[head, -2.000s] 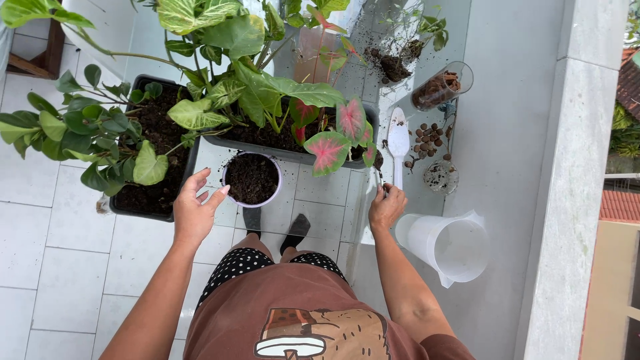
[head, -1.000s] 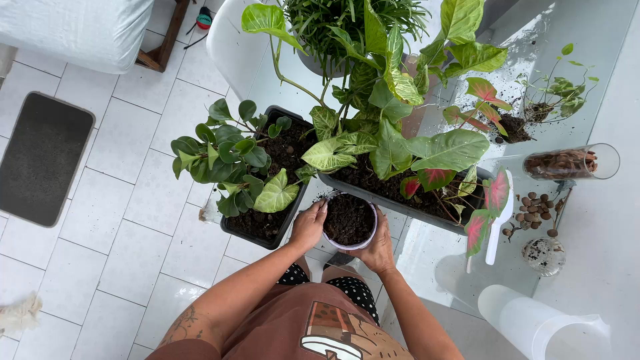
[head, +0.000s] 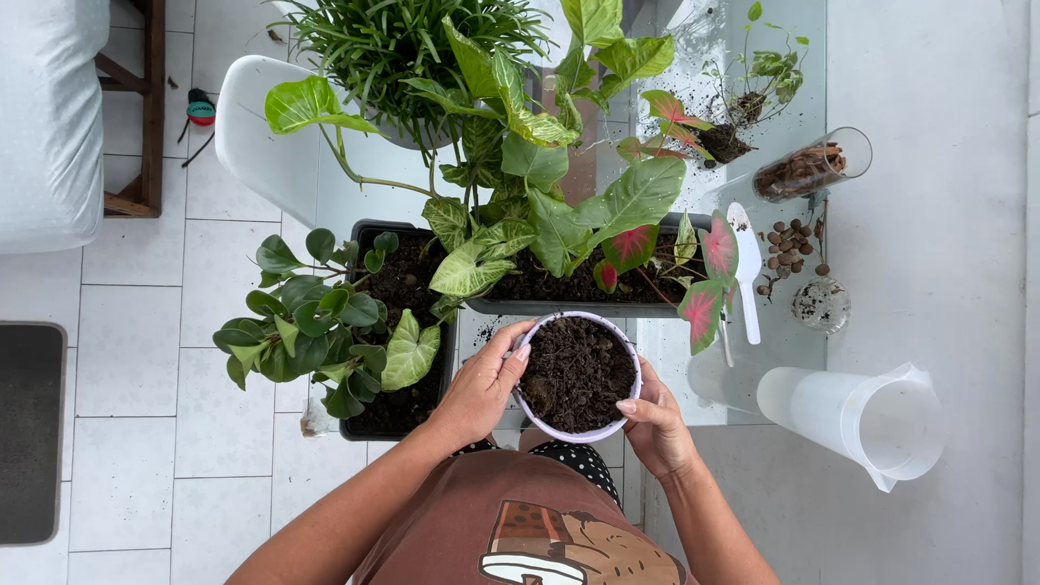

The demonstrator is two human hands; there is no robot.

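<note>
Between my two hands is a lavender round pot (head: pixel 626 341) filled with dark potting soil (head: pixel 578 374). My left hand (head: pixel 485 382) grips its left rim, and my right hand (head: pixel 656 422) grips its right side with the thumb over the edge. Just beyond the pot lies a long dark planter (head: pixel 569 307) with syngonium and red-centred caladium leaves (head: pixel 720 248). Another dark planter (head: pixel 445 357) with a round-leaved plant (head: pixel 301 325) stands to the left. A white plastic trowel (head: pixel 747 272) rests on the glass tabletop at the right, beside several clay pebbles (head: pixel 788 248).
A translucent plastic pitcher (head: pixel 853 414), a small glass of pebbles (head: pixel 821 305) and a glass cylinder of bark chips (head: pixel 812 169) stand at the right. Bare-root seedlings (head: pixel 743 110) lie at the back right. A white chair (head: pixel 264 138) and a grassy plant (head: pixel 414 65) are beyond the planters.
Two seconds ago my right hand was near the trowel and my left hand hovered beside the pot; both hands now hold the pot. The view has shifted left.
</note>
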